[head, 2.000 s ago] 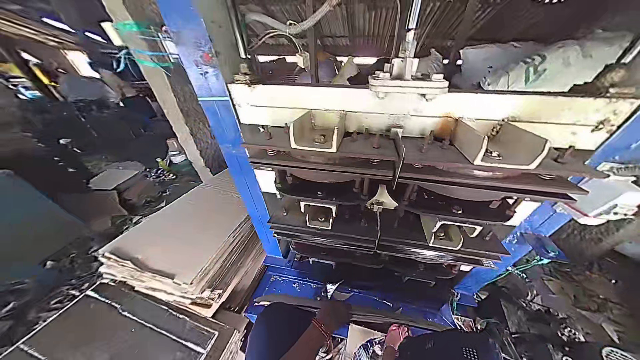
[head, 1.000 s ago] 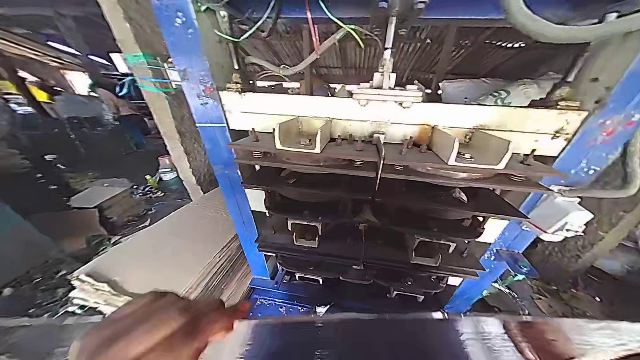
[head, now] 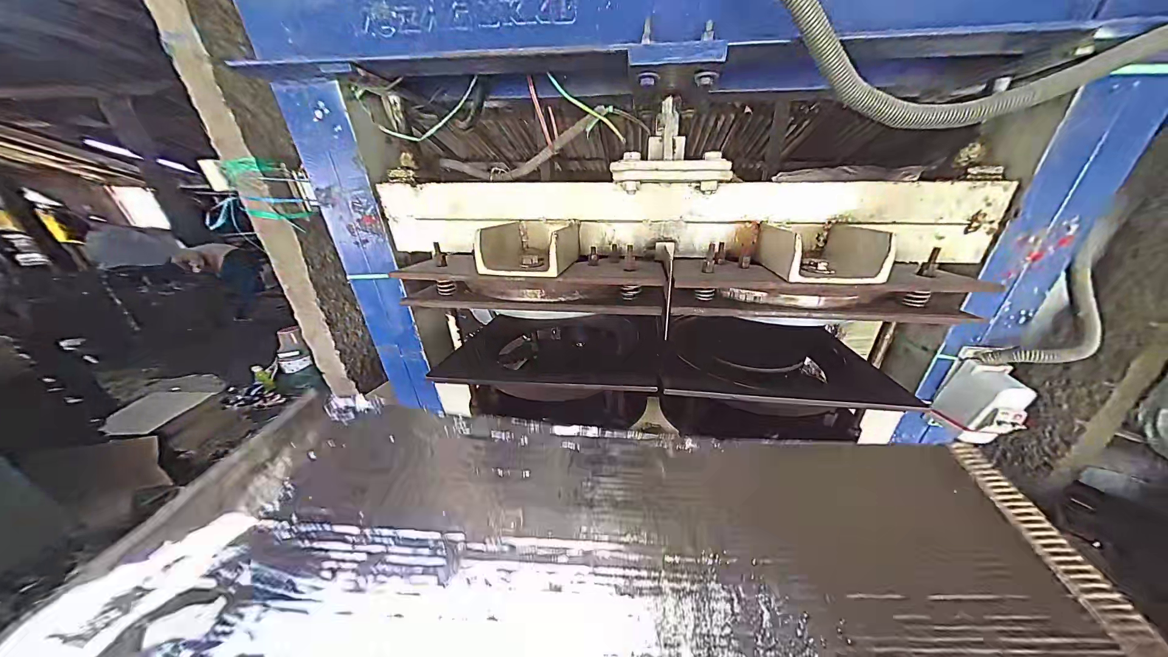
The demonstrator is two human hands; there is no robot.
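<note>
A large brown sheet with a glossy, faintly ribbed face (head: pixel 730 511) fills the lower part of the view. Its right edge shows corrugated fluting, like corrugated cardboard. The far edge of the sheet lies in front of a press with a blue steel frame (head: pixel 1049 246). Dark square plates (head: pixel 794 365) stand side by side in the press, below a cream crossbeam (head: pixel 584 205) with two channel brackets (head: pixel 525 251). Neither of my hands shows; whether they hold the sheet is hidden from this view.
A grey flexible conduit (head: pixel 912 114) curves across the top right. A grey electrical box (head: pixel 985 401) sits by the right post. On the left stand a rough post (head: pixel 265 201) and a bottle (head: pixel 292 351); a person (head: pixel 224 265) bends over farther back.
A hand seen at the lower left one second ago has left the view. The sheet, then a strip along the bottom, now spreads across the lower view and hides the lower press.
</note>
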